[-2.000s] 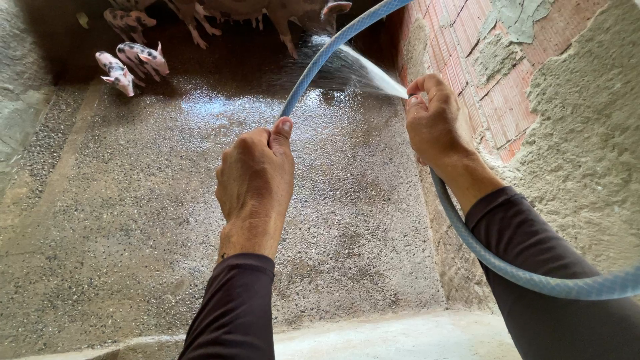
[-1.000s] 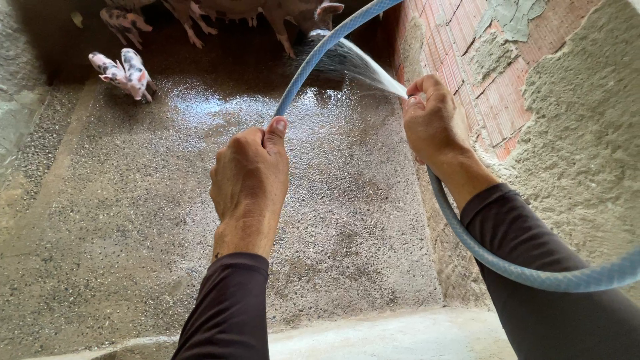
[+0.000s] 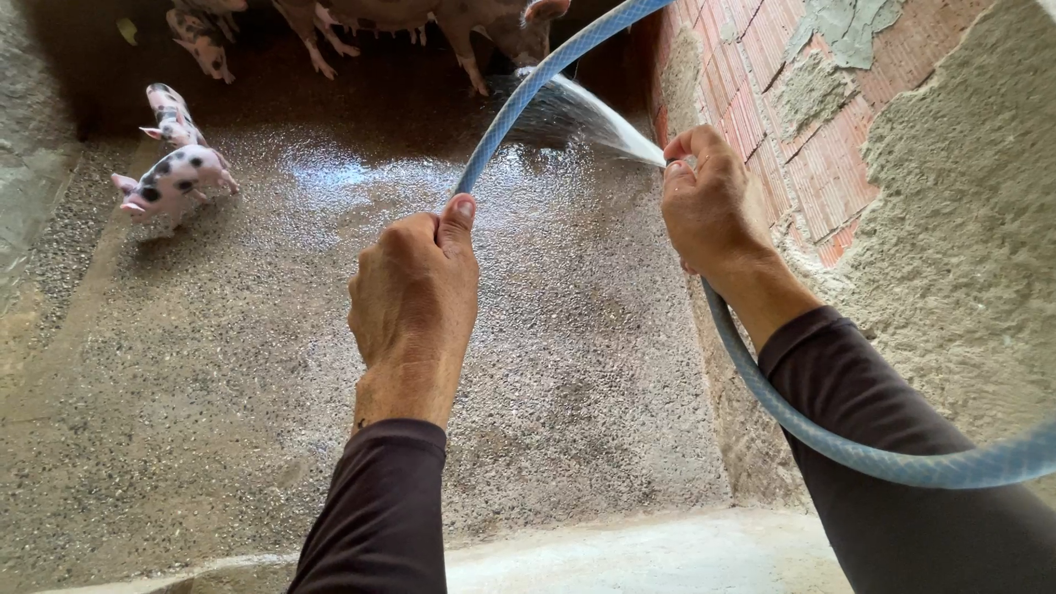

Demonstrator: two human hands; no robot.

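Observation:
A blue braided garden hose (image 3: pixel 551 73) loops across the upper middle and out at the right edge. My left hand (image 3: pixel 419 289) is closed around one stretch of it, thumb on top. Near the brick wall, my right hand (image 3: pixel 716 198) grips the hose's outlet end, with thumb and index finger at the mouth. From there a white spray of water (image 3: pixel 610 124) fans toward the upper left, reaching the floor near the head of a large pig (image 3: pixel 470 25). The pebbled concrete floor (image 3: pixel 528 330) shines wet below the pig.
Two spotted piglets, one nearer (image 3: pixel 181 177) and one behind (image 3: pixel 169 111), stand at the left; more are at the top left. A partly plastered brick wall (image 3: pixel 825 165) runs along the right. A pale concrete ledge (image 3: pixel 643 557) crosses the bottom. Another rough wall (image 3: pixel 29 148) is at the left.
The two piglets at the left have shifted position, and one now faces left. Both my hands keep their hold on the hose, and the water keeps spraying toward the pig.

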